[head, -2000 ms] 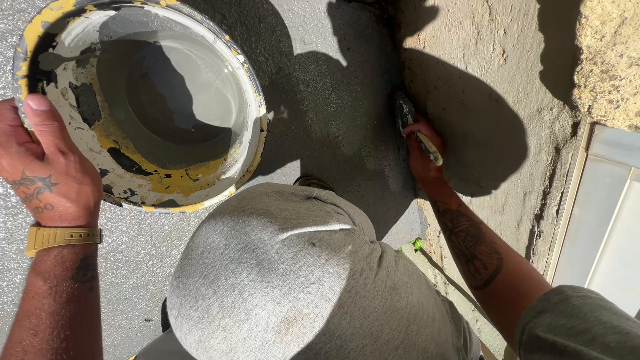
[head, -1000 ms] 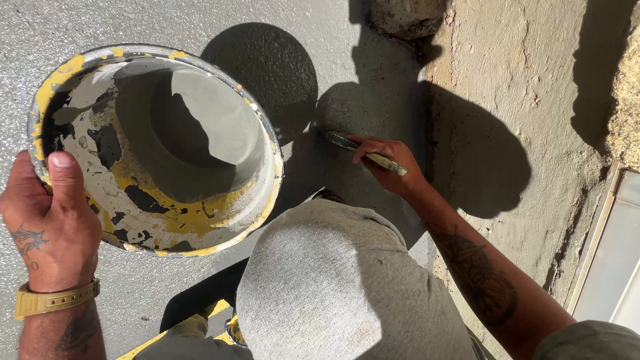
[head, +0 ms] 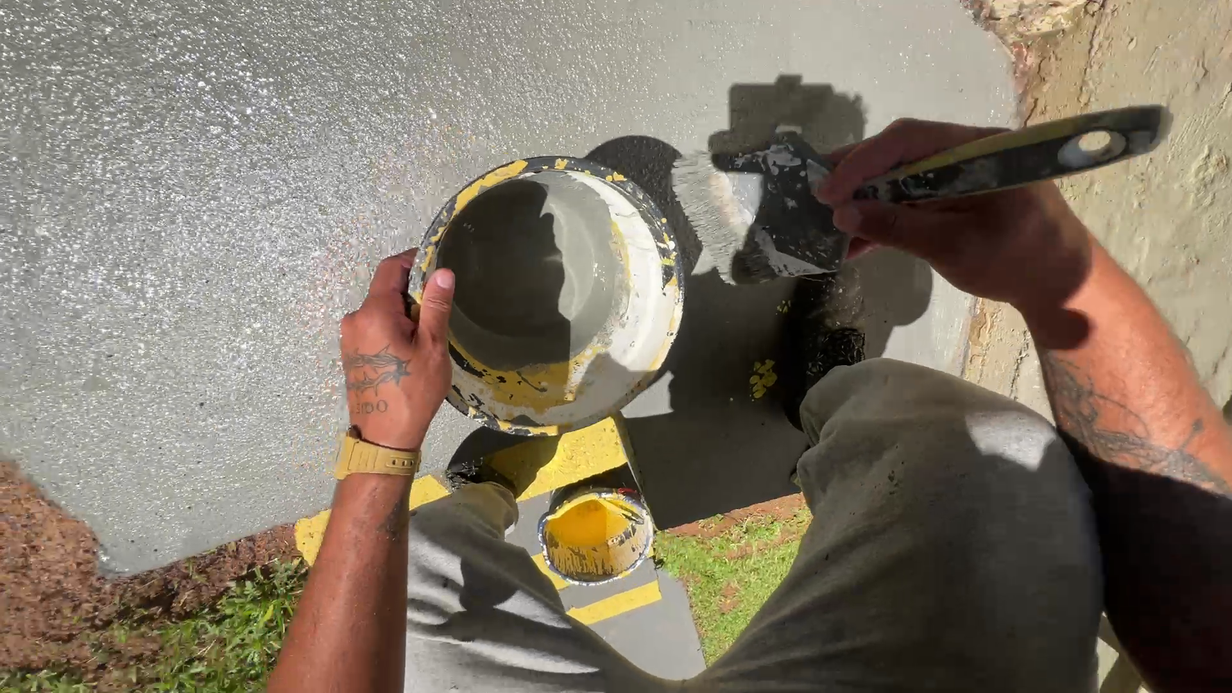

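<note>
My left hand (head: 397, 356) grips the left rim of a round bucket (head: 647, 318) spattered with yellow, black and white paint, its thumb over the edge. Grey paint (head: 510, 269) lies inside, partly in shadow. To the right of the bucket, my right hand (head: 962, 212) is closed around the lower handle of a wide paintbrush (head: 789, 207). The brush's pale bristles point left toward the bucket, apart from its rim, and its black and yellow handle extends to the right.
Wet-looking grey paint coats the ground (head: 221, 241). A rough wall base (head: 1155, 250) runs along the right. Below the bucket stands a small pot of yellow paint (head: 592, 534) on a grey surface with yellow stripes (head: 616, 603). Grass (head: 741, 558) and bare soil (head: 38, 577) border the coating.
My right hand has brought the brush up from low by the wall to beside the bucket. The view has shifted, and the yellow paint pot now shows.
</note>
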